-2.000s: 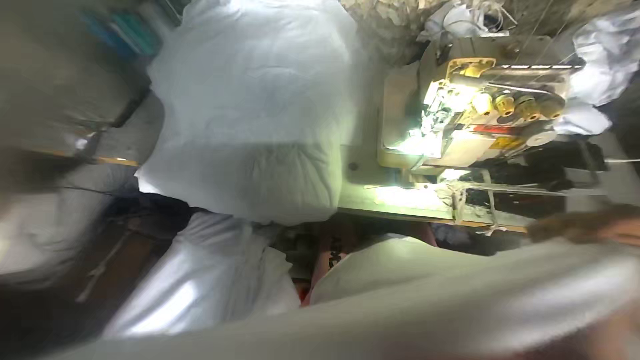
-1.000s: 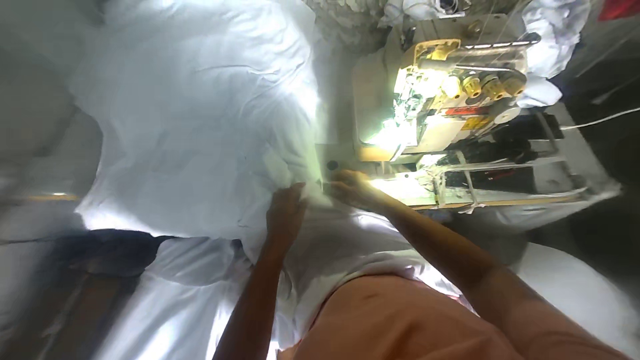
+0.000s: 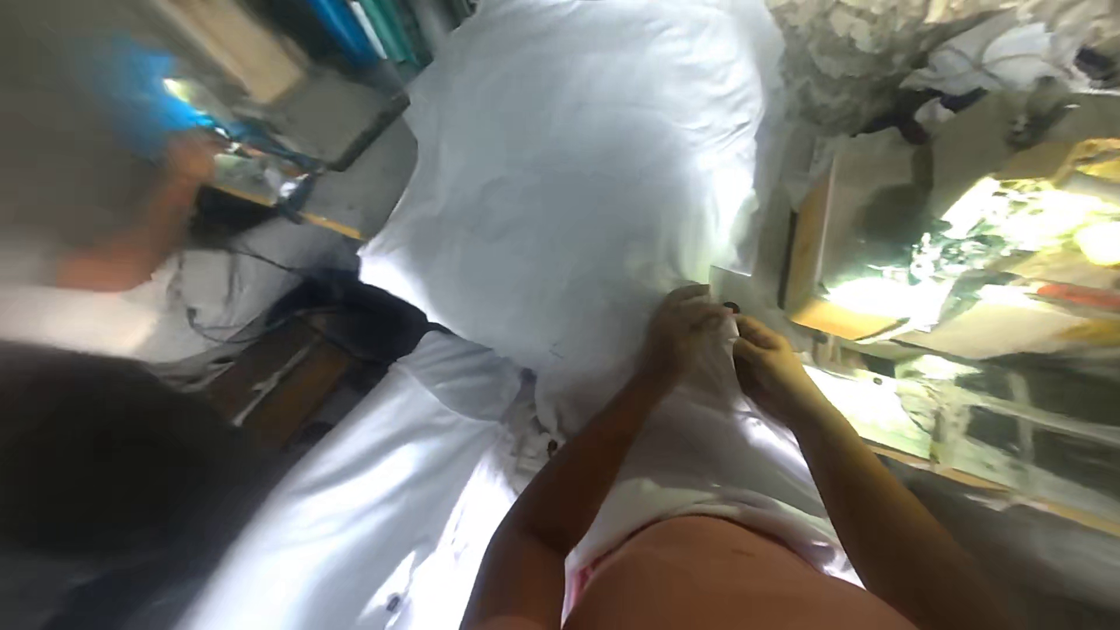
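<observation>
White fabric pieces (image 3: pixel 569 175) lie in a wide pile at the centre of the head view. At the pile's lower right corner, my left hand (image 3: pixel 681 328) grips the edge of a white cloth (image 3: pixel 713 376) that hangs down toward my lap. Close beside it, my right hand (image 3: pixel 761 346) pinches the same cloth between thumb and fingers. An industrial sewing machine (image 3: pixel 989 254), lit by a bright lamp, stands to the right of both hands.
On the left, a co-worker's hand (image 3: pixel 188 157) is near another lit work spot. More white fabric (image 3: pixel 350 481) hangs at lower left. Scraps (image 3: pixel 840 44) lie at the back right. The table's edge (image 3: pixel 1032 499) runs below the machine.
Two seconds ago a white cloth was spread blurred across the front; one second ago both hands were together at the pile's corner. They remain close together there. The view has shifted.
</observation>
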